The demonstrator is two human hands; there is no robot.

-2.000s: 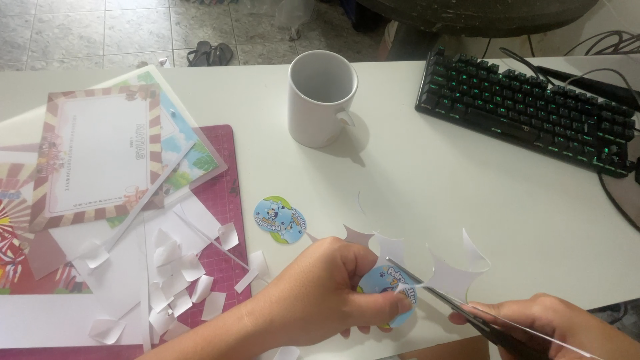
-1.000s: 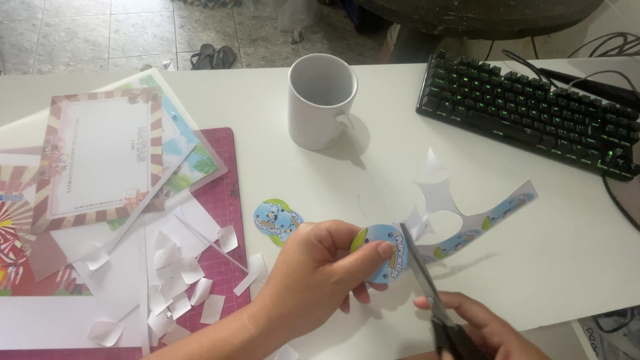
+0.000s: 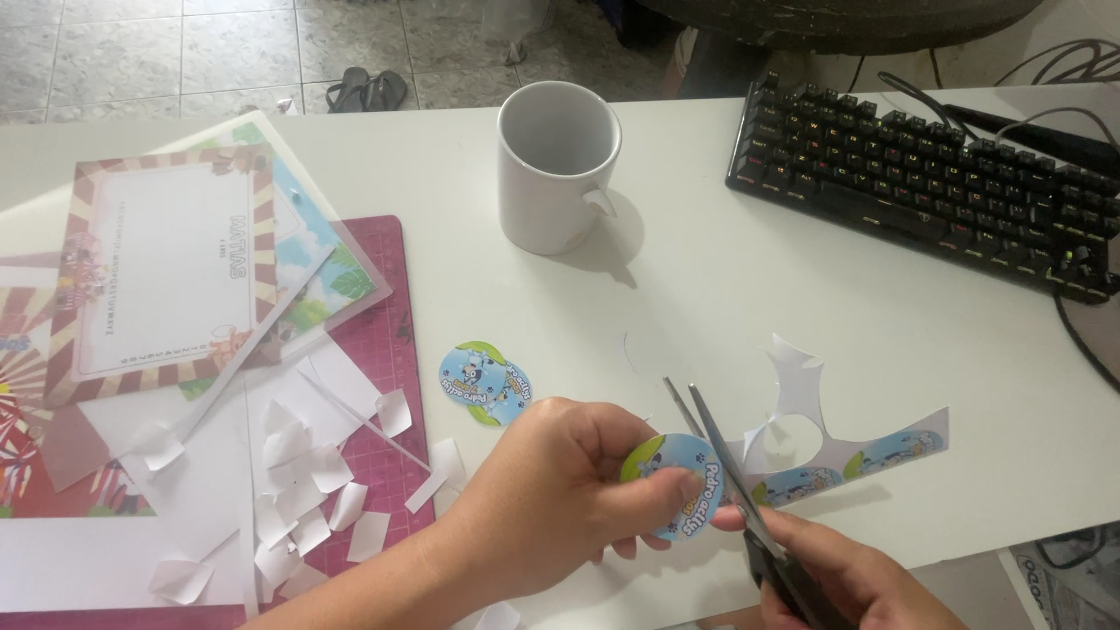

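My left hand (image 3: 569, 490) pinches a round, printed blue and green paper cutout (image 3: 674, 486) between thumb and fingers. In my right hand (image 3: 840, 560) is a pair of scissors with dark handles (image 3: 735, 481), its blades parted slightly along the right edge of the cutout. Two similar round cutouts (image 3: 481, 381) lie overlapping on the white table, up and left of my left hand. Behind the scissors rests a leftover sheet (image 3: 892, 455) with a round hole and a printed strip. The lower ends of the scissor handles are partly hidden by my right fingers.
A white mug (image 3: 547, 175) stands at the table's back. A black keyboard (image 3: 919, 184) lies at the right with cables behind. To the left, a magenta cutting mat (image 3: 385, 306) carries paper scraps (image 3: 315, 499) and sheets, with a printed card (image 3: 166, 262) on top.
The leftover sheet, near my hands two seconds ago, now lies on the table at the right. The scissors have swung from pointing left to a steeper angle at the cutout's right edge.
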